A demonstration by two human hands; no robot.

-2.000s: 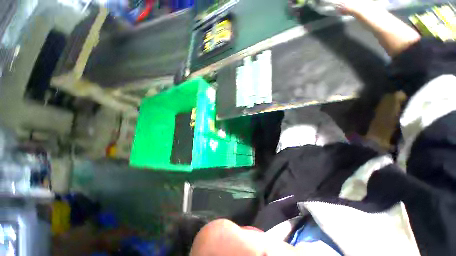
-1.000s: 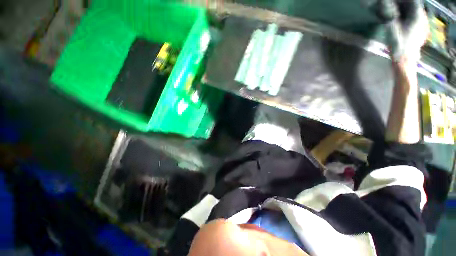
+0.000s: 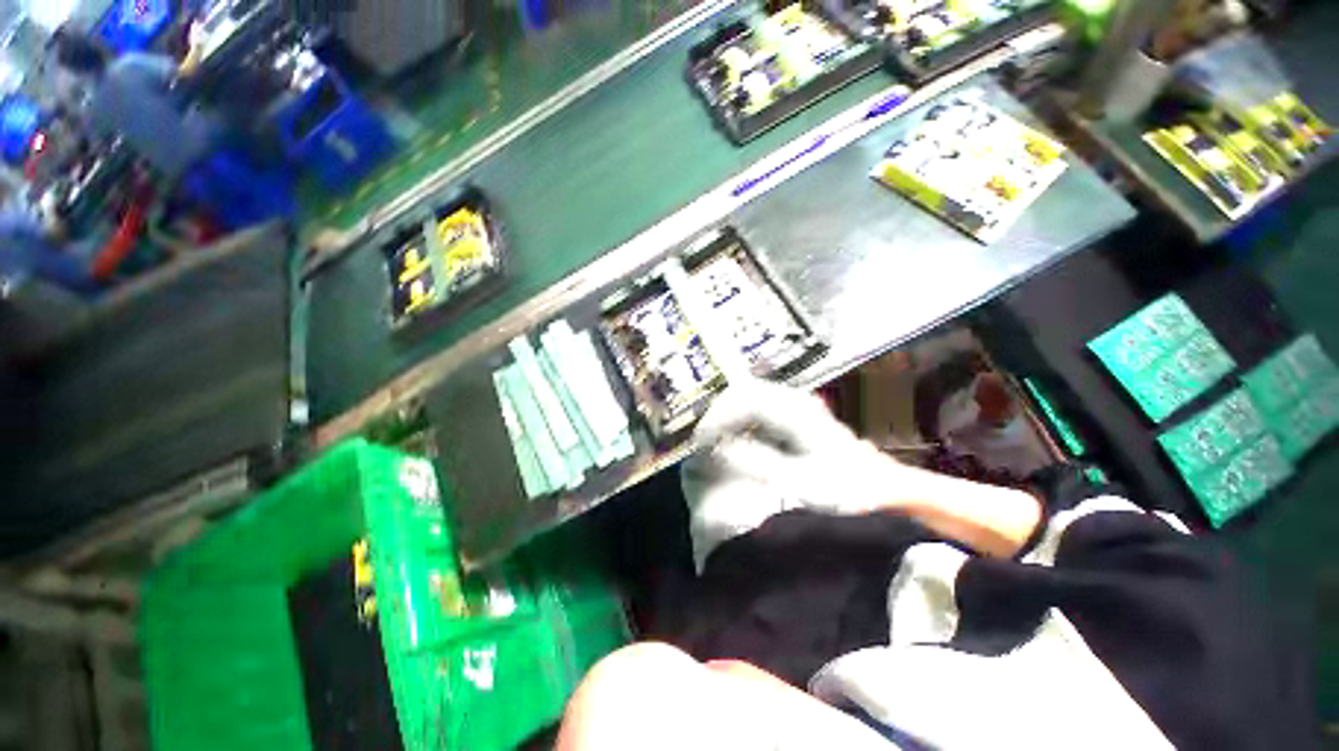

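Observation:
A black carrier frame (image 3: 805,352) with a white-and-yellow board lies on the bench in front of me. A pale strip (image 3: 690,311) lies across the board's middle. My right hand (image 3: 767,426), in a grey-white glove, is at the frame's near edge by the strip's lower end; its fingertips are too blurred to show a grip. A pale gloved shape below and against it, apparently my left hand (image 3: 717,506), is partly overlapped; its fingers are hidden. Several pale green strips (image 3: 565,408) lie side by side left of the frame.
A green crate (image 3: 250,572) stands at lower left. A conveyor (image 3: 588,198) behind the bench carries loaded carriers (image 3: 444,261). A yellow-edged board (image 3: 972,165) lies on the bench's right, with a blue-purple pen (image 3: 822,143) behind it. Teal boards (image 3: 1163,357) lie low at right. People are far left.
My right hand has come from the far right down to the bench front. A loaded carrier frame now lies right of the strips. The view has swung, showing more bench and conveyor.

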